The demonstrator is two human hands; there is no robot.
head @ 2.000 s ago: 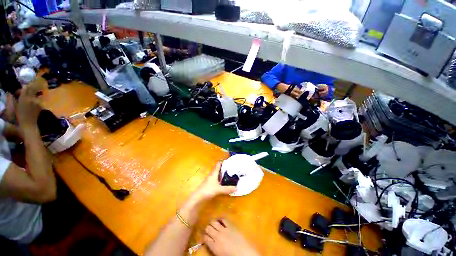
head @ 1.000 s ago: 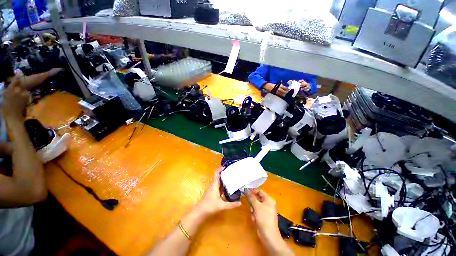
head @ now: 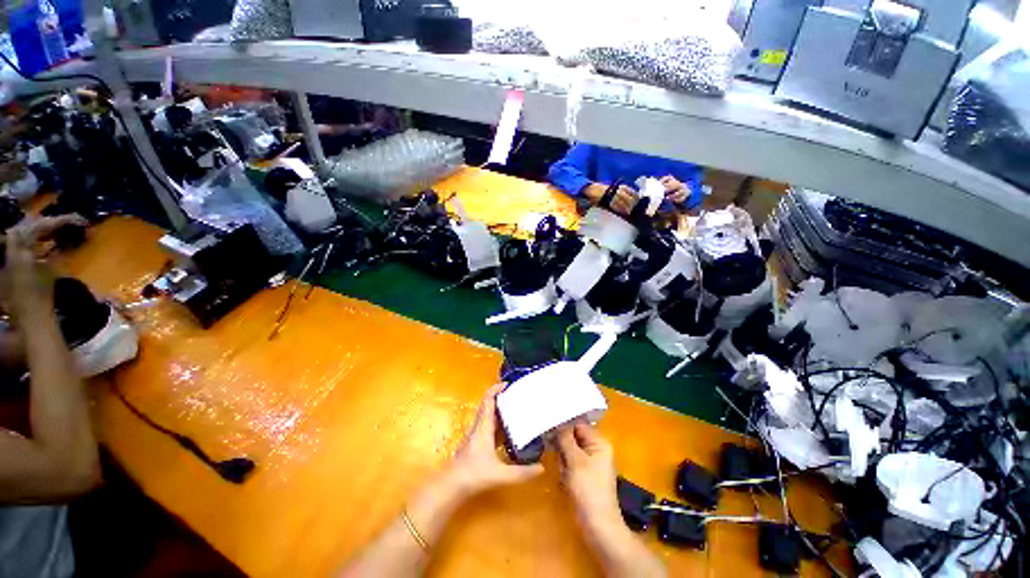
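A white camera housing (head: pixel 551 401) with a black underside and a white antenna (head: pixel 596 352) pointing up and right is held over the orange bench, near its green strip. My left hand (head: pixel 483 457) grips its left side, thumb below. My right hand (head: pixel 585 457) has its fingertips at the housing's lower right edge; whether they hold a small part there is hidden. A black square part (head: pixel 533 348) shows just behind the housing; I cannot tell if it is joined to it.
Several small black modules (head: pixel 681 525) with leads lie right of my right hand. White covers (head: pixel 928 488) and black cables heap at far right. A row of camera units (head: pixel 526 277) stands on the green strip (head: pixel 420 314). A black cord (head: pixel 181 435) and a co-worker's arm (head: pixel 51 384) are at left.
The housing has turned from its open round side to its smooth white side. My right hand has come up from the bench to its lower edge. The view has shifted slightly.
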